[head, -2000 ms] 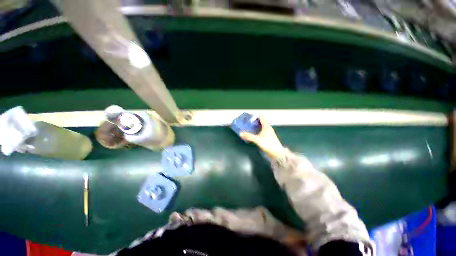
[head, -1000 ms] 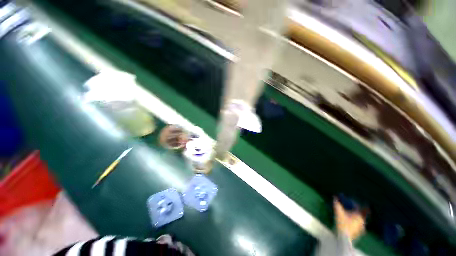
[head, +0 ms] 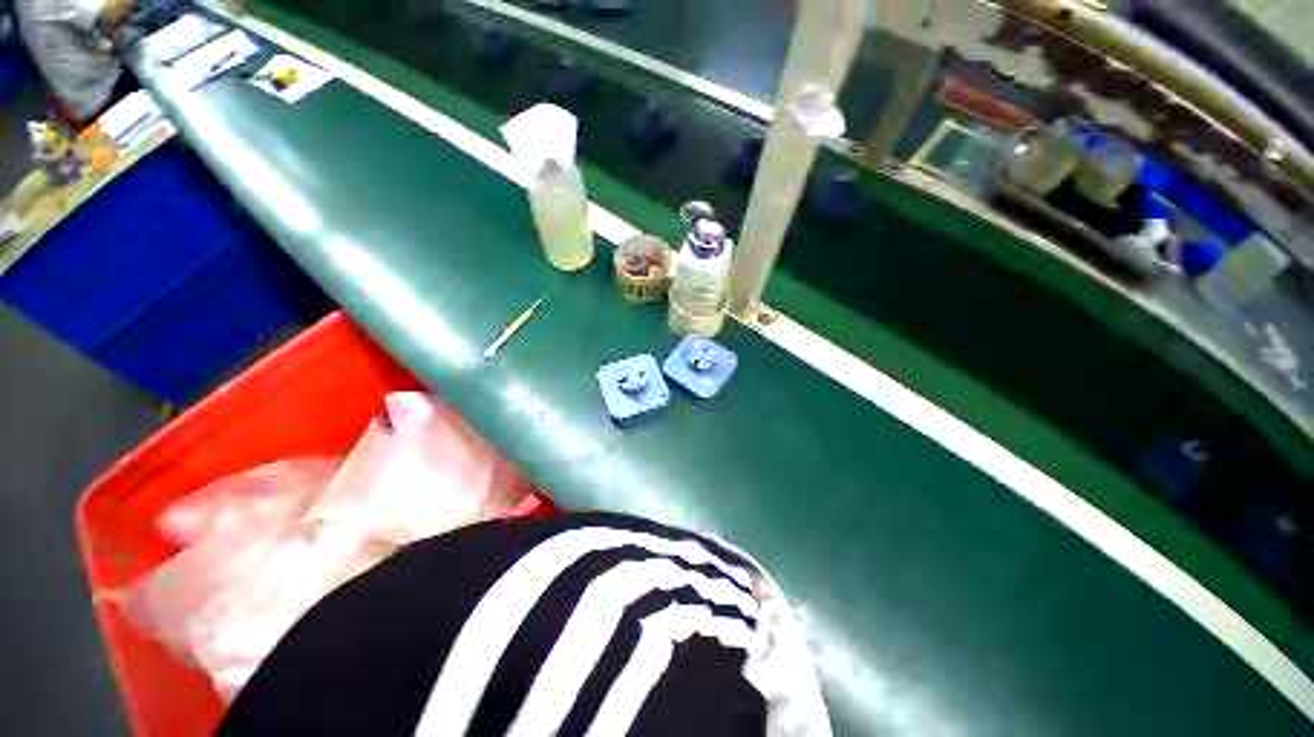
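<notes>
Neither of my hands is in the picture. Two blue-grey square moulded parts lie side by side on the green bench, the left one [head: 634, 389] and the right one [head: 702, 367], each with its raised round centre facing up. A thin yellow pen or craft knife [head: 515, 328] lies to their left. Behind them stand a pump bottle [head: 700, 281] with a white label, a small brown tub [head: 641, 269] with its open top up, and a bottle of yellow-green liquid [head: 562, 216] with white tissue over its top.
A red bin [head: 231, 410] with pale bags stands below the bench edge. A large blue bin [head: 159, 288] is farther left. A slanted pale post [head: 785, 180] rises by the white rail [head: 922, 413]. Dark parts sit on the belt beyond. A person [head: 72, 58] is at the far upper left.
The view has swung left and down, bringing in the red bin and the far end of the bench. The hand seen over the belt is out of the picture. The two parts still lie on the bench.
</notes>
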